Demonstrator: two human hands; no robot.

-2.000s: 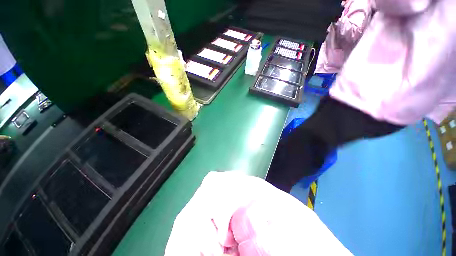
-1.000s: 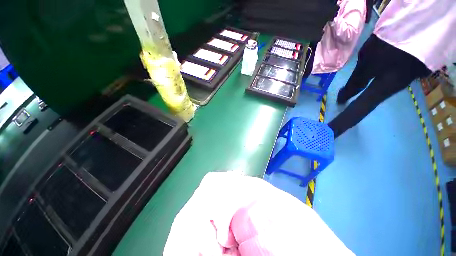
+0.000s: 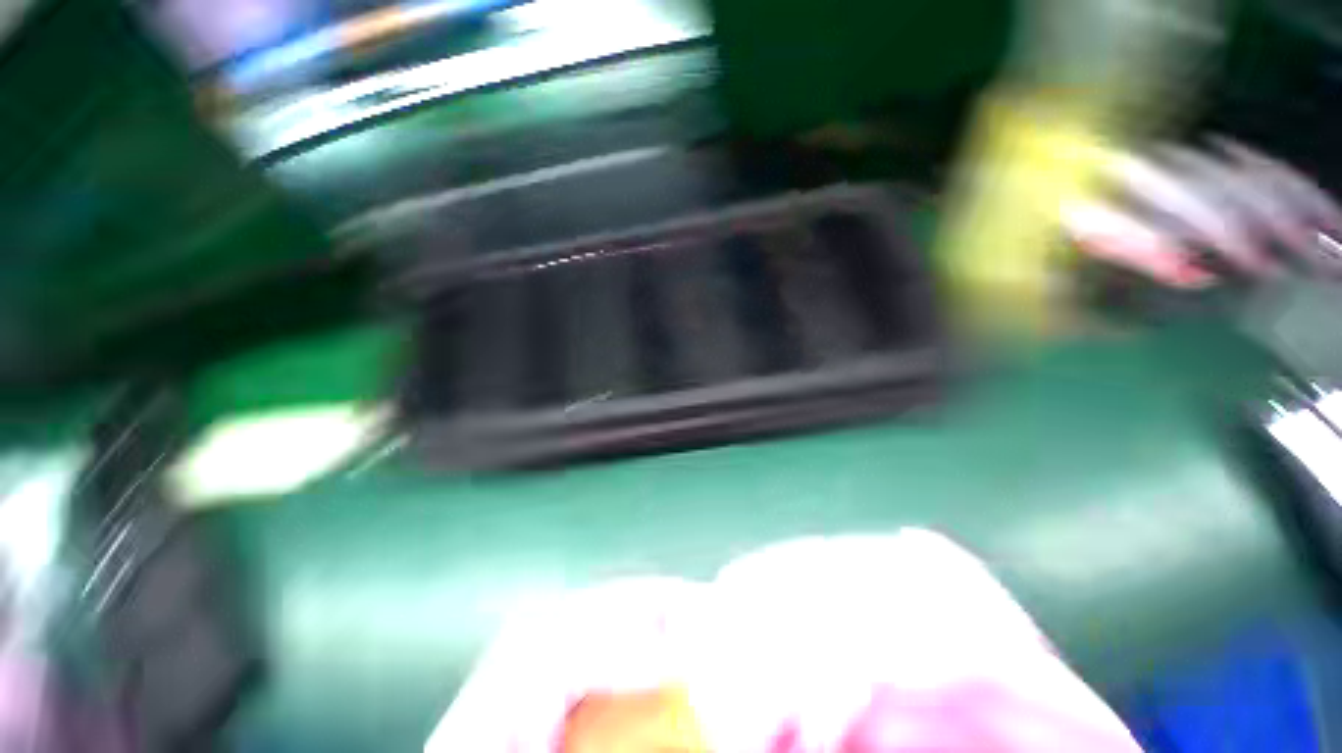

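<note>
The view is strongly blurred. A stack of long black trays [image 3: 677, 415] with dark slots lies across the green bench [image 3: 1089, 471] in front of me. Two overexposed white shapes with pink patches fill the bottom centre, close to the camera. They may be my left hand [image 3: 596, 640] and my right hand [image 3: 898, 618], or sleeves over them. No fingers can be made out. An orange patch shows at the bottom edge between them; I cannot tell what it is or whether it is held.
The yellow-wrapped pole [image 3: 1016, 191] stands right of the trays, with blurred pale and red shapes beyond it. A dark tray with white faces [image 3: 1310, 441] is cut off at right. A dark object [image 3: 169, 618] and a pale strip [image 3: 272, 453] are at left. Something blue [image 3: 1236, 699] is bottom right.
The view has swung left, so the tray stack now lies across the centre and the pole is at right. Two white shapes show at the bottom instead of one, with an orange patch.
</note>
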